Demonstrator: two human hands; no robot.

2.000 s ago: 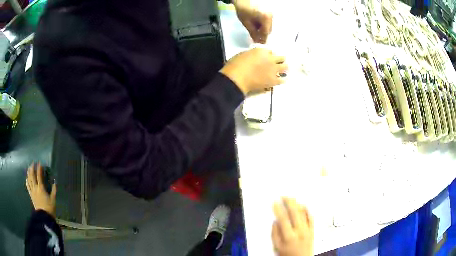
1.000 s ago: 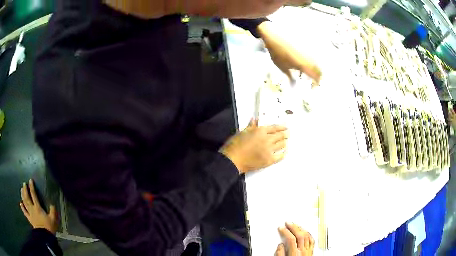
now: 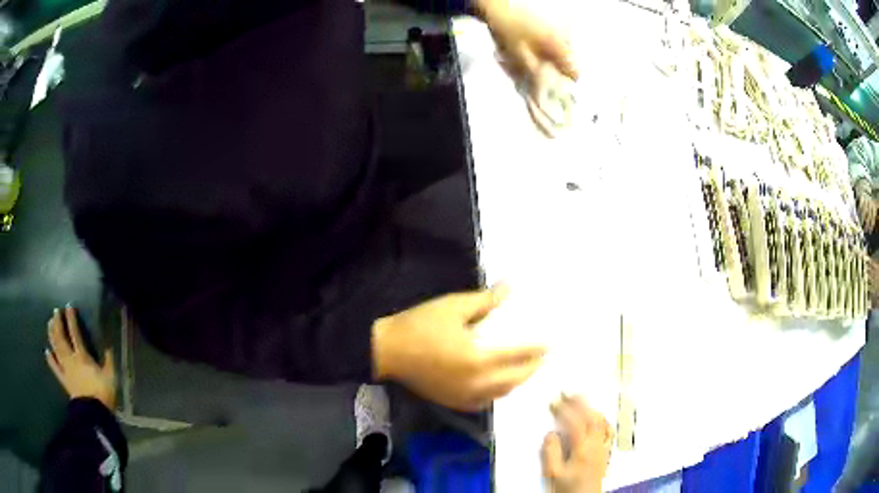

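Observation:
My left hand (image 3: 83, 368) lies with fingers apart on the edge of a dark green surface (image 3: 43, 260) at the left, holding nothing. My right hand (image 3: 581, 448) rests on the near part of the white-topped table (image 3: 559, 250), cut off by the bottom edge; I see nothing in it. A long thin cream strip, perhaps a power strip part (image 3: 627, 385), lies just right of it; glare hides its outline. A row of open shells with dark inserts (image 3: 785, 246) stands at the table's right side.
A coworker in dark clothes (image 3: 241, 193) fills the space between my hands. One coworker's hand (image 3: 458, 351) is over the table's left edge, the other (image 3: 535, 48) at pale looped cord (image 3: 554, 101). Coiled cords (image 3: 761, 106) lie behind the shells. Blue bins stand below.
The coworker's nearer hand has left the table top and moved toward me; the farther hand has moved back and is now at the pale loop. My hands stay in about the same places.

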